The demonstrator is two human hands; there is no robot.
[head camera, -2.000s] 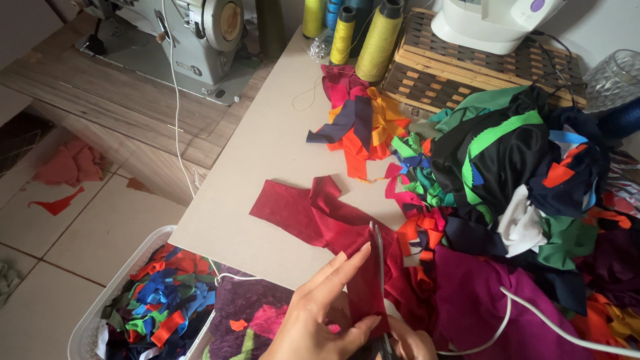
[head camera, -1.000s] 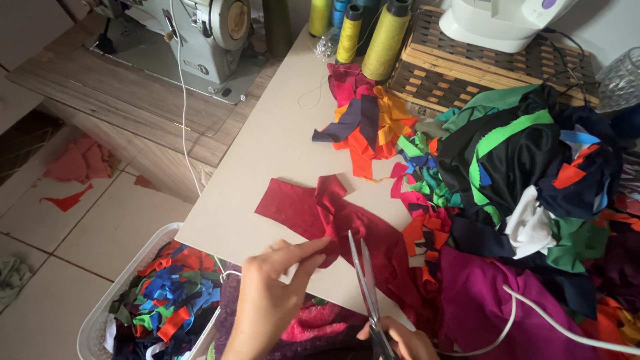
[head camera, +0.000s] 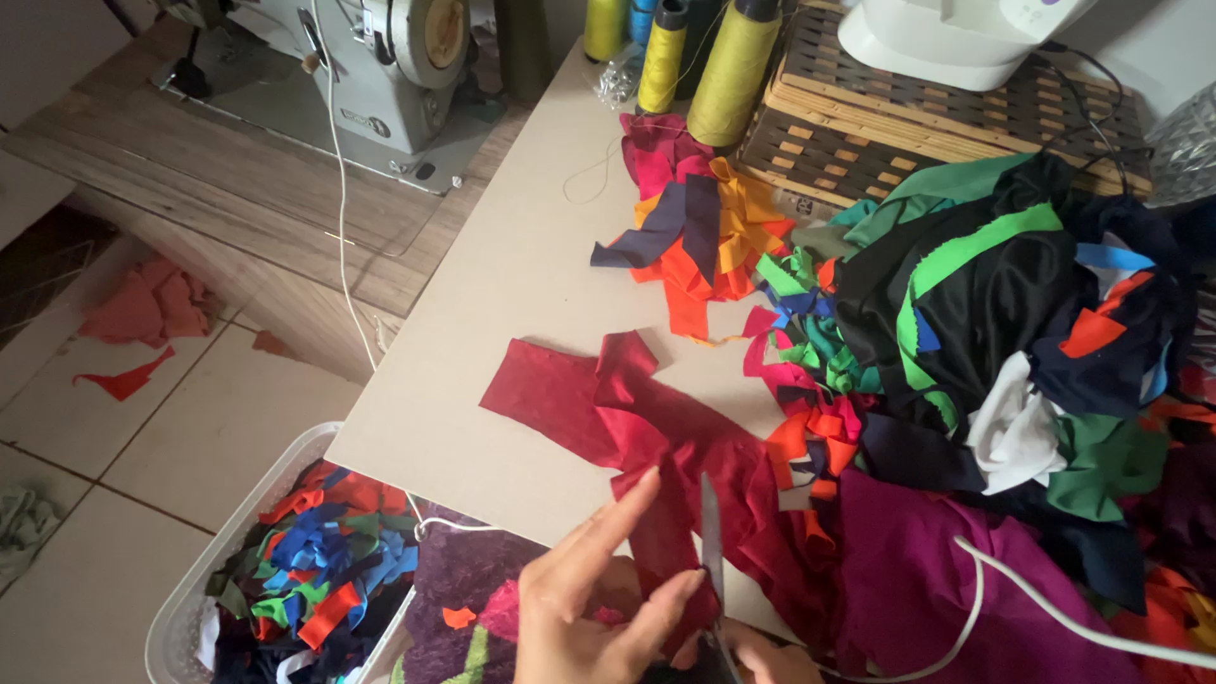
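Dark red fabric (head camera: pixel 655 427) lies in crumpled strips on the near part of the white table. At the bottom middle, my left hand (head camera: pixel 598 594) pinches the lower end of one red strip between thumb and fingers. My right hand (head camera: pixel 760 655), mostly cut off by the frame edge and partly behind the fabric, holds a pair of scissors (head camera: pixel 712 541). Their blades point up, close beside my left thumb and along the right side of that strip. The scissors' handles are hidden.
Fabric scraps (head camera: pixel 703 247) and a large cloth heap (head camera: pixel 978 304) cover the right side. Thread cones (head camera: pixel 731 76) stand by a woven basket (head camera: pixel 798 123). A plastic bin (head camera: pixel 180 608) of scraps is at lower left, a sewing machine (head camera: pixel 389 85) upper left. A white cord (head camera: pixel 1045 608) crosses purple cloth.
The left hand has moved down and right from the crossing red strips, where it was a second ago. The scissors stood open above the fabric then; their blades are now lower, beside the held strip.
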